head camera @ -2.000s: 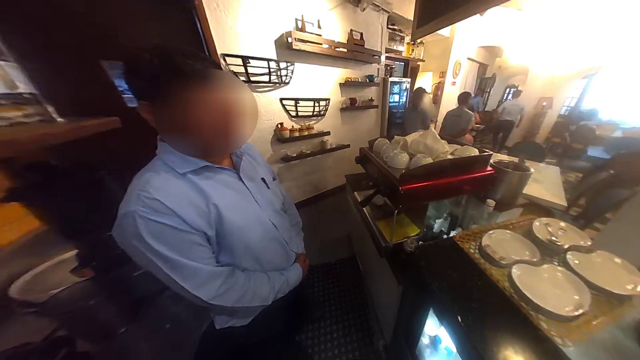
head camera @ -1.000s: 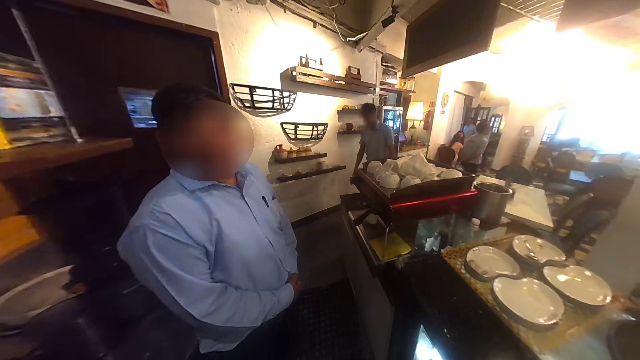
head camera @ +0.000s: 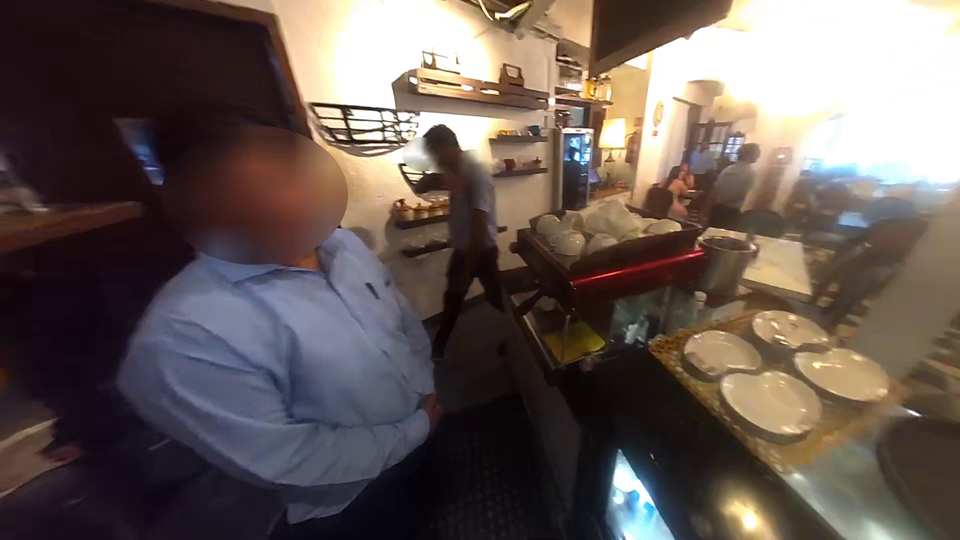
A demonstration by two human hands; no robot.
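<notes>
Neither my left hand nor my right hand shows in the head view. On the right, stacks of white plates (head camera: 771, 403) stand on a patterned mat (head camera: 795, 454) on the counter. Behind them is a red and black espresso machine (head camera: 637, 274), its top tray loaded with white cups (head camera: 568, 242) and a pale cloth (head camera: 609, 218). A steel container (head camera: 724, 266) stands beside the machine. A yellow cloth (head camera: 574, 342) lies below the machine's front.
A person in a light blue shirt (head camera: 345, 360) stands close on the left, hands at the waist. Farther back, another person (head camera: 471, 217) is in the aisle beside wall shelves (head camera: 480, 88). Several people and chairs are in the room beyond. A dark floor mat (head camera: 487, 465) lies between person and counter.
The person in the aisle has come nearer from beside the far end of the espresso machine and now passes the wall shelves. The person in the blue shirt stays in place.
</notes>
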